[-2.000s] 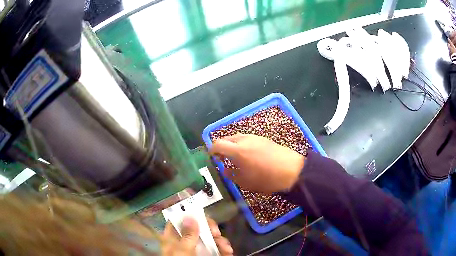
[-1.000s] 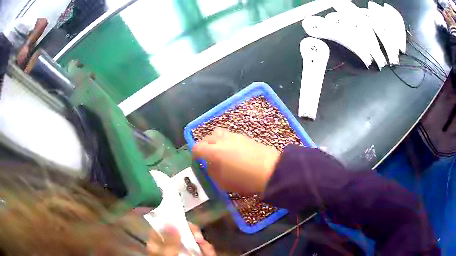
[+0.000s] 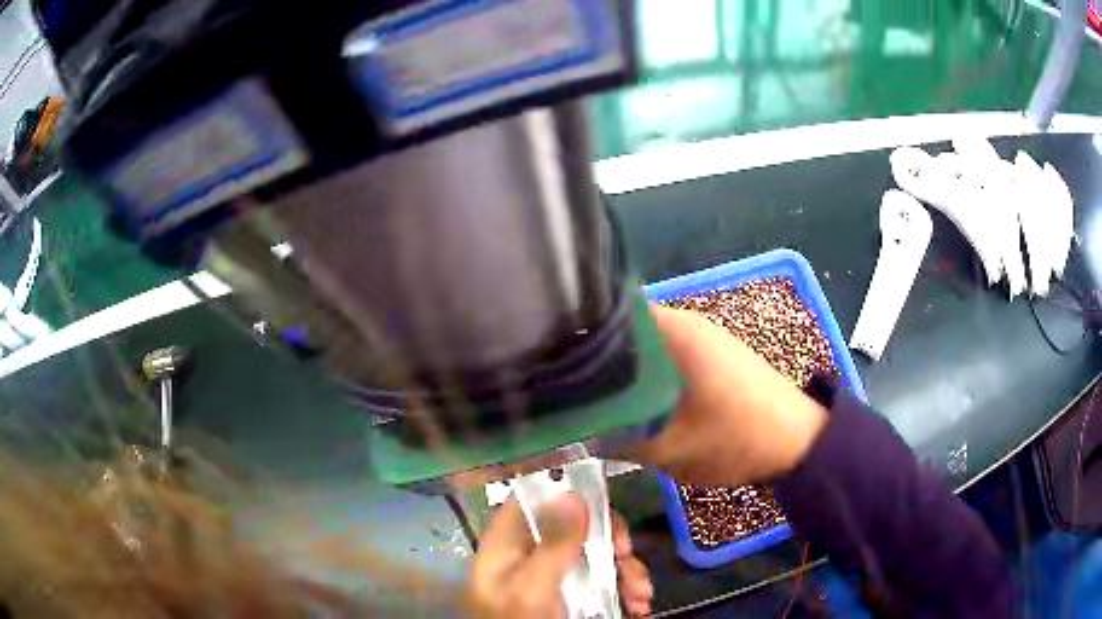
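The pneumatic press (image 3: 447, 254), with its silver cylinder and black top, fills the left centre. My left hand (image 3: 550, 562) holds a white plastic housing (image 3: 589, 532) from below. The housing's upper end is under the press's green frame, at the light fixture plate, which is mostly hidden. My right hand (image 3: 725, 405) reaches from the right over the near side of the blue parts tray (image 3: 852, 385) to the press's right side. Its fingertips are hidden behind the frame, so what they touch does not show. The tray is full of small copper-coloured parts (image 3: 737, 514).
White housings (image 3: 991, 212) lie in a row at the right, with one apart (image 3: 894, 266) nearer the tray. A mallet (image 3: 166, 369) lies on the bench at the left. The green conveyor (image 3: 846, 61) runs behind. A person's dark clothing shows at the right edge.
My right hand has left the copper parts and moved to the press. The white housing in my left hand now reaches under the press. The view has swung left, so the press appears more central.
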